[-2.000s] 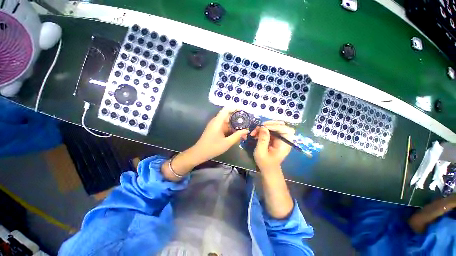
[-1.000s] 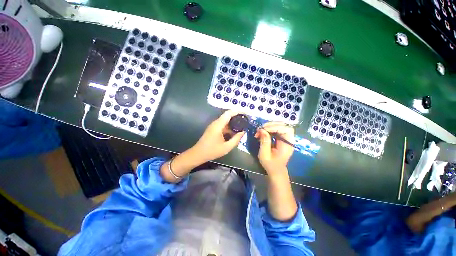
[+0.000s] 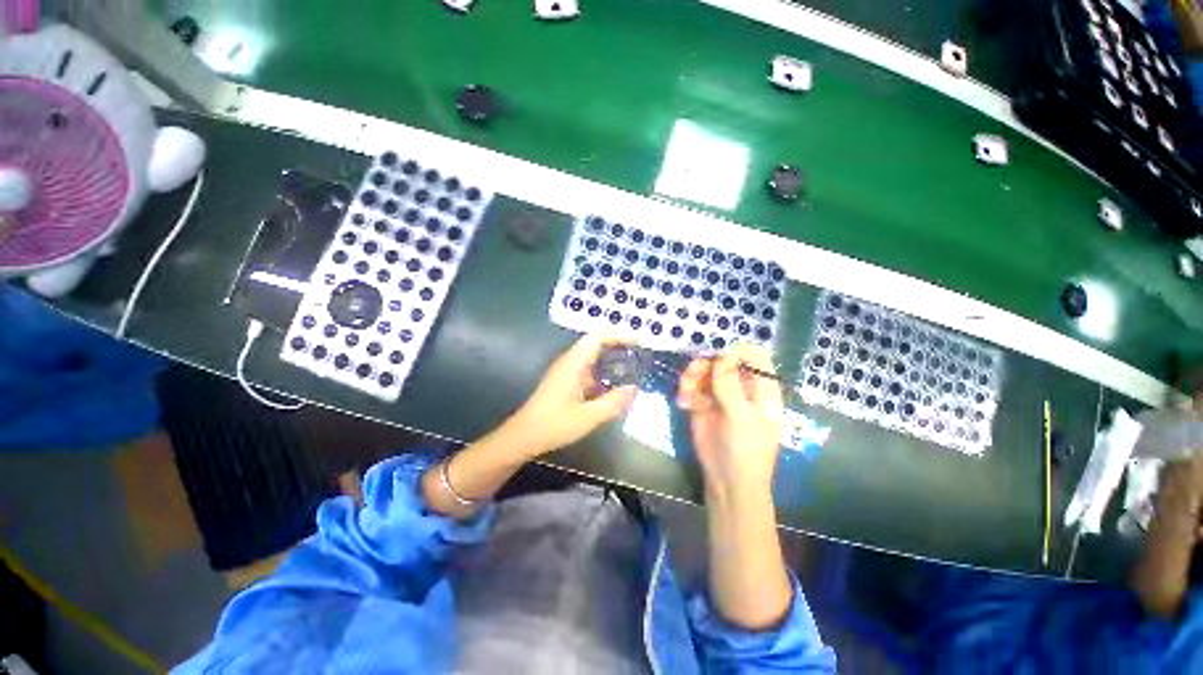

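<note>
My left hand (image 3: 570, 400) holds a round black housing (image 3: 617, 368) between thumb and fingers over the bench. My right hand (image 3: 736, 415) is just right of it, pinching a thin dark pen-like tool (image 3: 763, 373). The tool's tip near the housing is too small to make out. A blue sheet with shiny pieces (image 3: 802, 433) lies on the mat, partly hidden by my right hand. The middle blister tray (image 3: 670, 286) of dark round parts lies just beyond my hands.
Another blister tray (image 3: 385, 274) at left bears a black housing (image 3: 354, 303); a third tray (image 3: 900, 375) lies right. The green conveyor (image 3: 594, 125) carries black rounds and pale square parts. A pink fan (image 3: 66, 172) stands far left. A yellowish stick (image 3: 1048, 483) and another person's arm (image 3: 1166, 541) are at right.
The view has shifted, so the bench appears lower. The conveyor's parts have moved left. My left hand still holds the housing and my right hand the tool, with its fingers now more upright.
</note>
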